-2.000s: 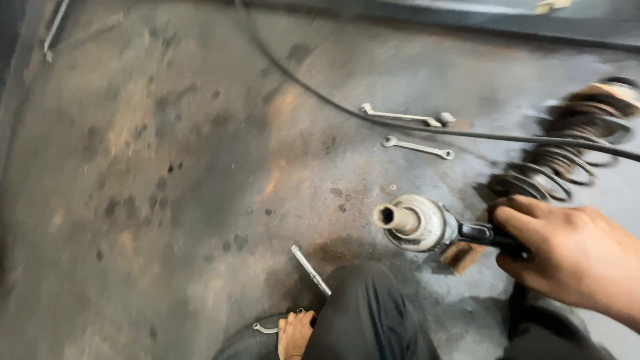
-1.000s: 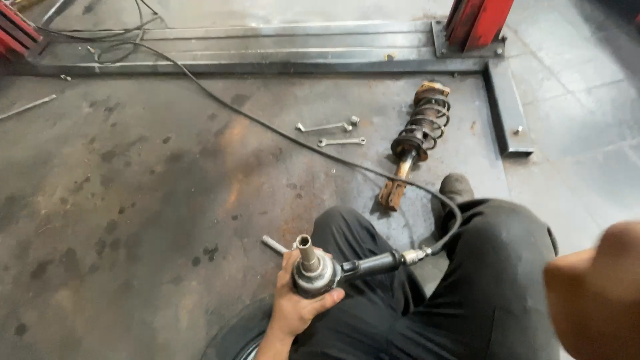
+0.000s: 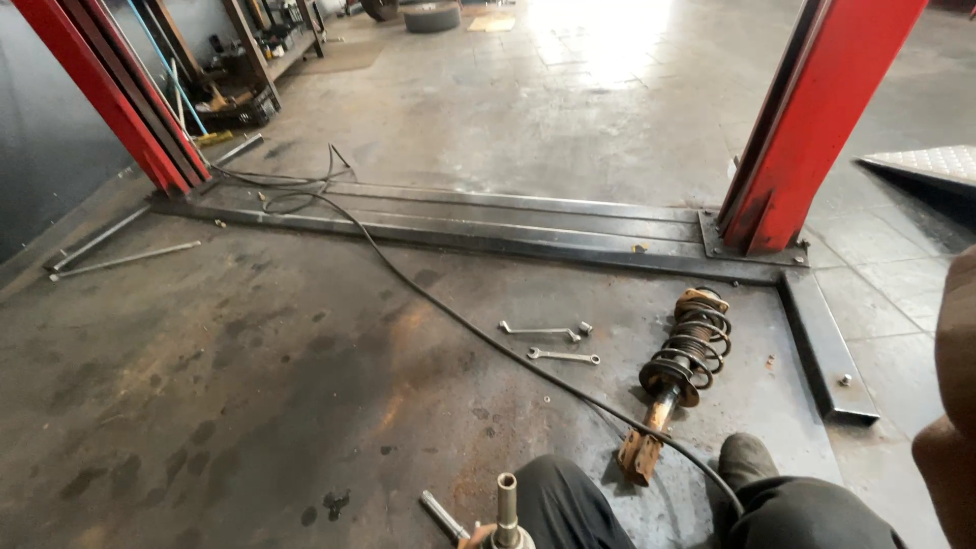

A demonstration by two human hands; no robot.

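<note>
At the bottom edge, an air impact wrench (image 3: 509, 536) points its long socket (image 3: 506, 499) upward. Only a little of my left hand (image 3: 476, 536) shows, gripping the tool's left side. A chrome tool handle (image 3: 442, 516) lies beside that hand. My right hand (image 3: 955, 396), large and cropped at the right edge, is close to the camera; its fingers cannot be made out. On the floor lie a rusty strut with coil spring (image 3: 690, 343), a combination wrench (image 3: 564, 356), an offset wrench (image 3: 540, 330) and a small socket (image 3: 585, 328) by its end.
A black air hose (image 3: 457, 316) crosses the floor and the strut's lower end. Beyond run a steel lift base (image 3: 488, 236) and two red posts (image 3: 823, 130) (image 3: 114, 99). Metal bars (image 3: 126, 259) lie at left. My knees are at the bottom; a metal ramp (image 3: 930, 164) stands right.
The impact wrench was in my right hand two seconds ago; my left hand has it now. My right hand has let go and is at the right edge. The view has tilted up.
</note>
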